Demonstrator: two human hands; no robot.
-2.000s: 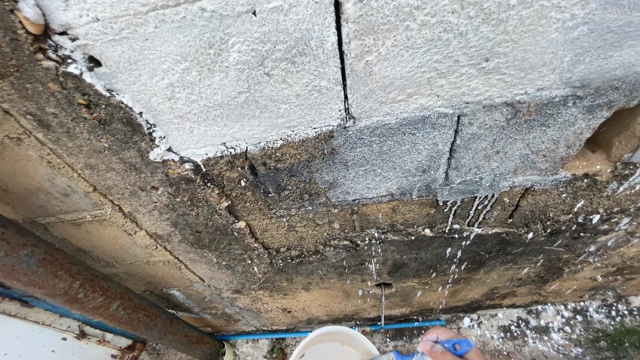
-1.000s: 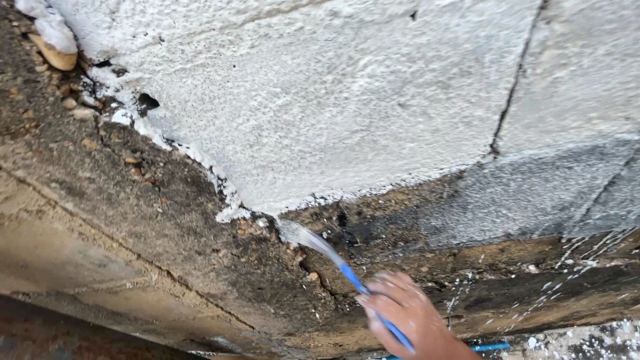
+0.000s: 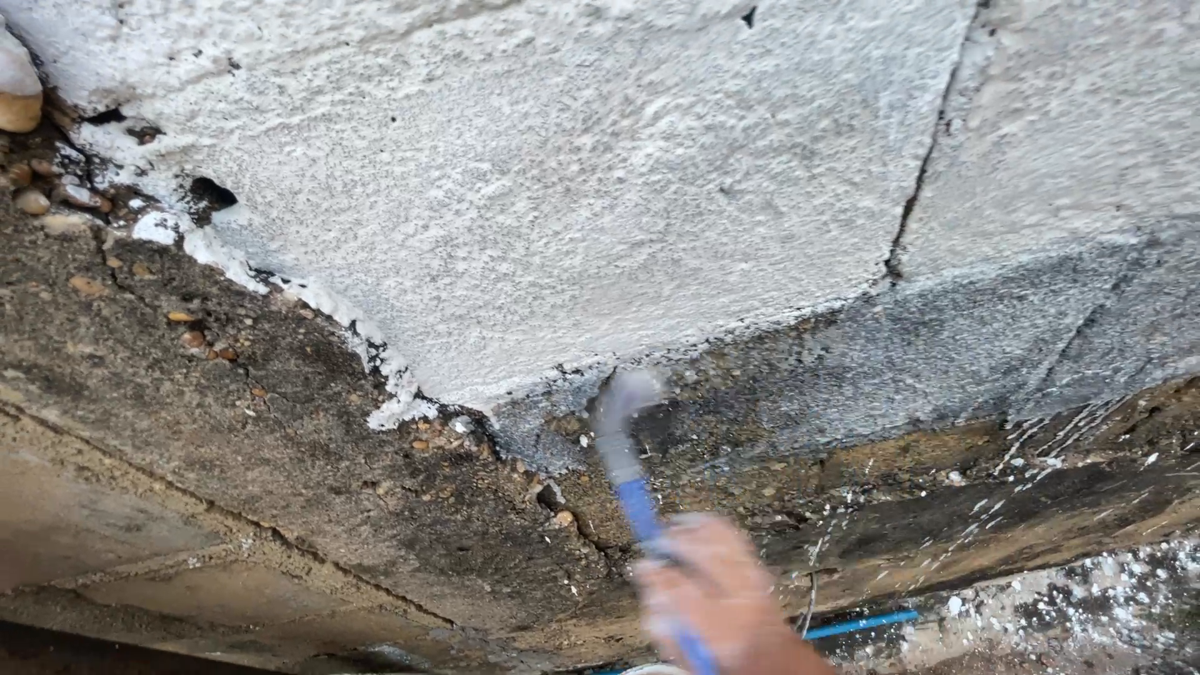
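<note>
My right hand (image 3: 717, 586), blurred by motion, grips the blue handle of a paintbrush (image 3: 637, 497). The white-coated bristles bend against the wall where the white-painted masonry (image 3: 609, 206) meets a dark, rough strip of bare concrete. A thin grey-white film of paint (image 3: 534, 427) covers the surface just left of the bristles. Further right, a greyish, thinly painted band (image 3: 900, 366) runs under the white area. Only one hand shows; my left hand is out of view.
A brown, pebbly concrete ledge (image 3: 309, 450) slopes across the left, with a rounded stone (image 3: 19, 94) at its top. A blue pipe (image 3: 862, 625) lies low at the right, near paint-spattered ground (image 3: 1059, 609). The white rim of a container (image 3: 653, 669) shows at the bottom edge.
From the bottom edge by the bucket, the hand with the brush has come up to the wall. Since one second ago the bristles have moved right from the white corner, and thin paint now shows there.
</note>
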